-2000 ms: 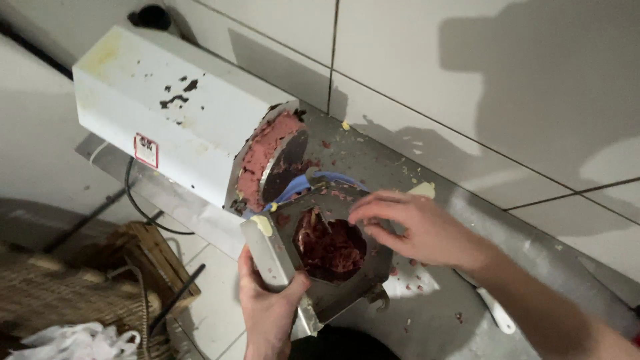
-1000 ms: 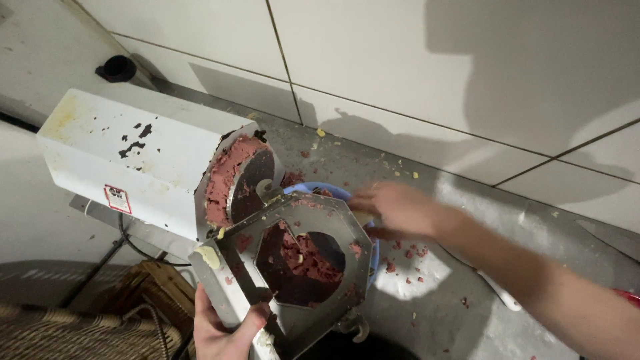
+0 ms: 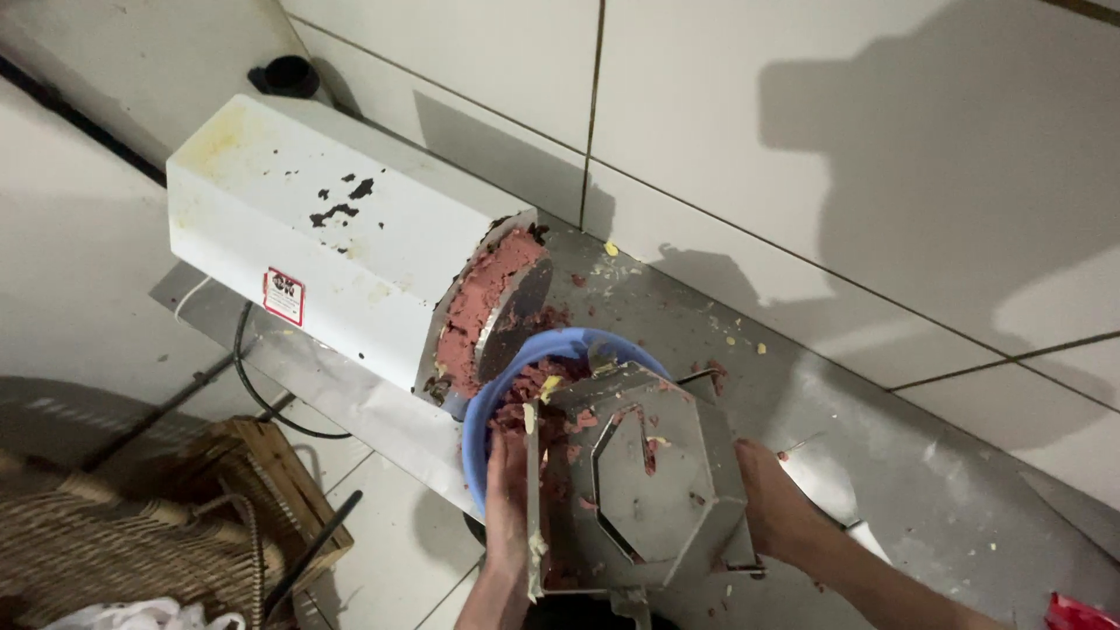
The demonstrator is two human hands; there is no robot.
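Observation:
A metal machine housing (image 3: pixel 656 490), eight-sided and smeared with reddish-pink pulp, is tilted over a blue plastic bowl (image 3: pixel 477 429). My left hand (image 3: pixel 507 472) is at the housing's left side, over the bowl's rim, its fingers among the pulp (image 3: pixel 538 385); whether it grips the housing is unclear. On the right side, my right hand (image 3: pixel 757 486) holds the housing, its fingers mostly hidden behind the metal. Just up and left stands the white machine body (image 3: pixel 341 236) with chipped paint. Thick pulp rings the round metal disc (image 3: pixel 516 315) at its end.
The steel counter (image 3: pixel 927 490) bears scattered pulp and yellow bits beside the tiled wall (image 3: pixel 700 131). A knife-like blade (image 3: pixel 818 477) lies right of my right hand. A wooden crate (image 3: pixel 280 490), a wicker basket (image 3: pixel 114 534) and a black cable (image 3: pixel 249 385) are lower left.
The housing has turned from showing its pulp-filled opening to standing tilted over the bowl. My right hand has moved down to its right side. More of the blue bowl shows.

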